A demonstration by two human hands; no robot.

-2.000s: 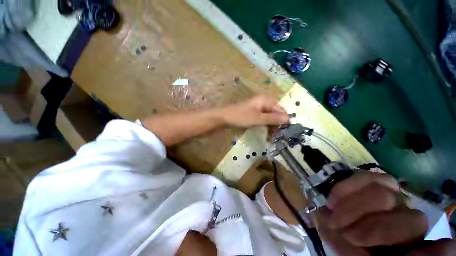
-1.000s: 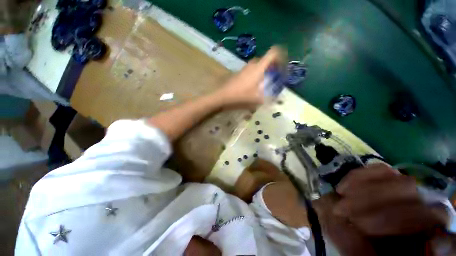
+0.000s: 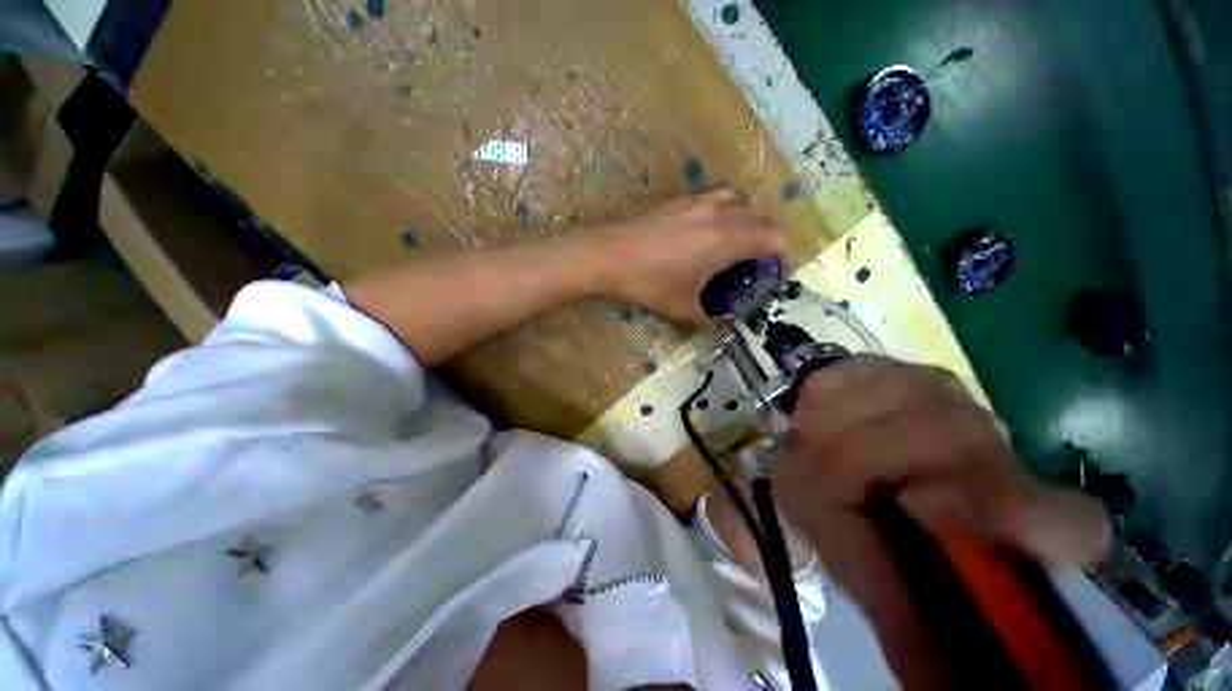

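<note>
My left hand (image 3: 686, 251) is over the board near the yellow section and holds a dark round unit (image 3: 739, 289) by its edge. My right hand (image 3: 919, 452) is closed around the screwdriver (image 3: 797, 354), whose black and orange grip runs to the bottom right. The silver nose of the screwdriver is at the unit, overlapping its lower edge; exact contact cannot be told. A clear tube curves beside the nose and a black cable hangs below it.
The brown board (image 3: 595, 81) has a yellow, dark-spotted end section (image 3: 919, 304). On the green belt (image 3: 1040, 162) lie a round unit with a lead (image 3: 892, 108), another round unit (image 3: 982, 262) and a black lump (image 3: 1109, 323). Cartons stand at left.
My left hand has come back from the belt edge with the unit. My right hand has moved the screwdriver left to meet it. The view has shifted and belt items appear elsewhere.
</note>
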